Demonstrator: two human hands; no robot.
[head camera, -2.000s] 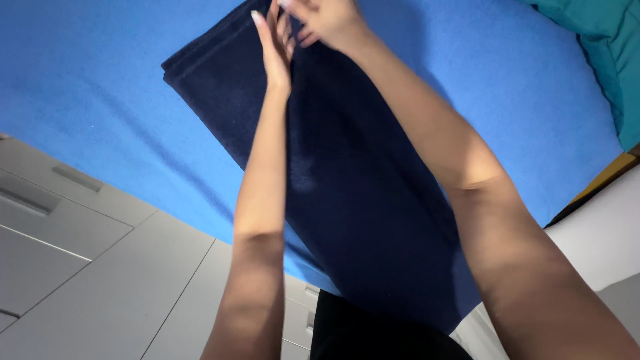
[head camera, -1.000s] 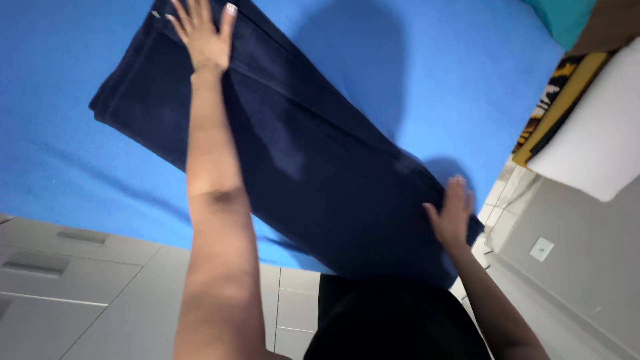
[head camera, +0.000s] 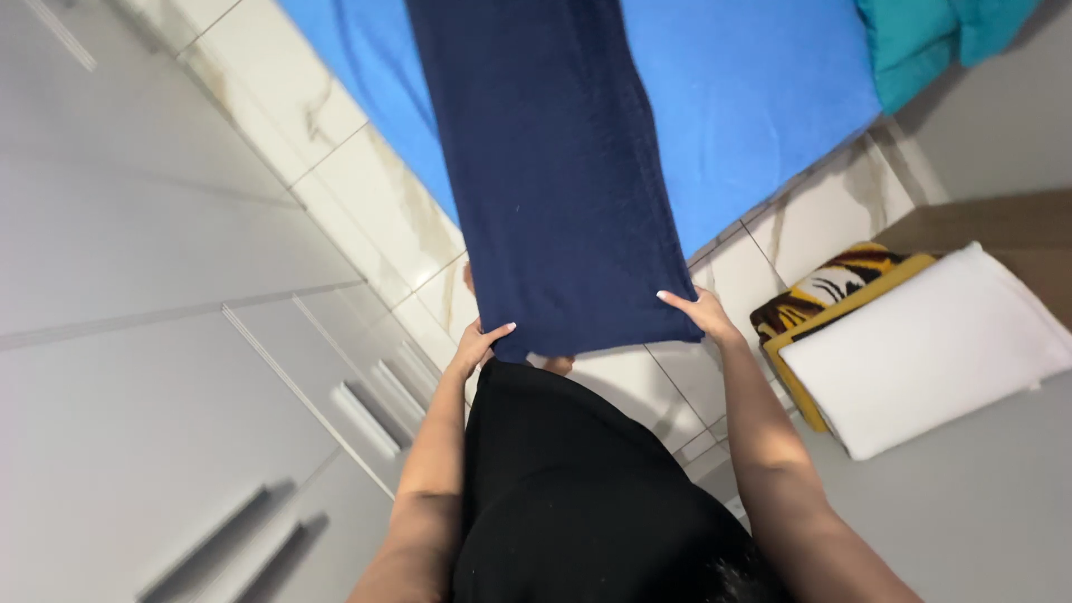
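A folded navy blue blanket (head camera: 561, 184) stretches from the light blue bed sheet (head camera: 745, 109) toward my body, its near end hanging past the bed's edge. My left hand (head camera: 477, 347) grips the near left corner, thumb on top and fingers hidden beneath. At the near right corner, my right hand (head camera: 703, 311) pinches the cloth, its thumb lying over the top. Between my hands the near edge sags slightly. The blanket's far end is out of view at the top.
On the right, a folded white cloth (head camera: 930, 352) lies on a yellow and brown patterned textile (head camera: 837, 285). Teal bedding (head camera: 913, 42) is at the bed's far right. Grey drawers with handles (head camera: 368, 419) flank the left side. Marble-look floor tiles (head camera: 377, 184) show beside the bed.
Both hands, which lay on the blanket one second ago, now hold its near corners. The near end has come off the bed and is lifted toward me. The view has shifted.
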